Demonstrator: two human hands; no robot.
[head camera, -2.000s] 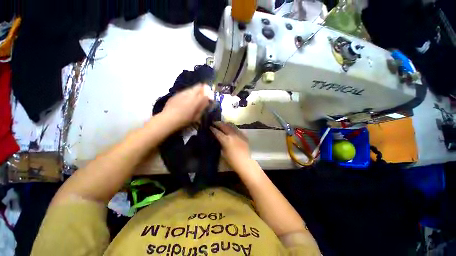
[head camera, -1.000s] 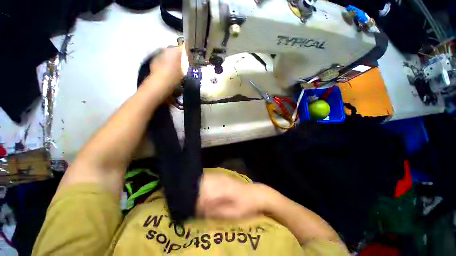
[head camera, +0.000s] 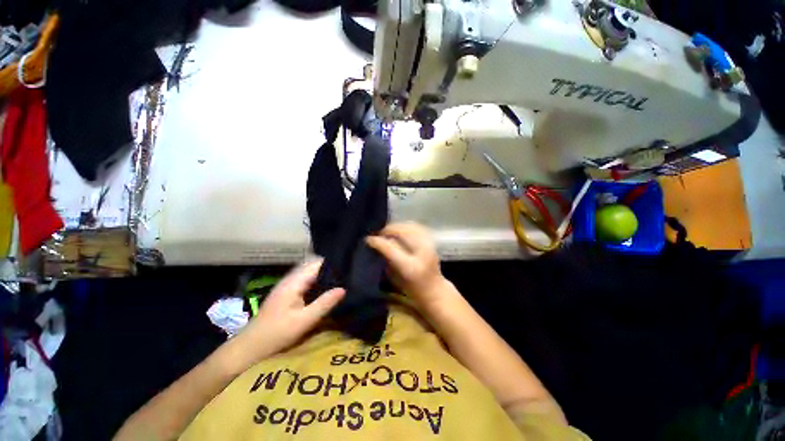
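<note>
A black band (head camera: 373, 185) forms a loop that runs from under the presser foot area of the off-white sewing machine (head camera: 551, 86) down over the table's front edge to the wearer's lap. My left hand (head camera: 297, 301) holds the loop's lower left side between thumb and fingers. My right hand (head camera: 409, 257) grips its right side with the fingertips, just below the table edge. The needle (head camera: 385, 129) area is partly covered by the upper end of the band.
Scissors with orange and red handles (head camera: 535, 215) lie right of the needle, beside a blue bin (head camera: 584, 226) holding a green round object (head camera: 616, 223). An orange card (head camera: 710, 207) lies further right. Black cloth (head camera: 95, 86) and red fabric (head camera: 30, 164) are at the left.
My left hand has moved from beside the needle down to the lower loop. My right hand went down to the lap with the band, then back up near the table edge. The camera view has shifted.
</note>
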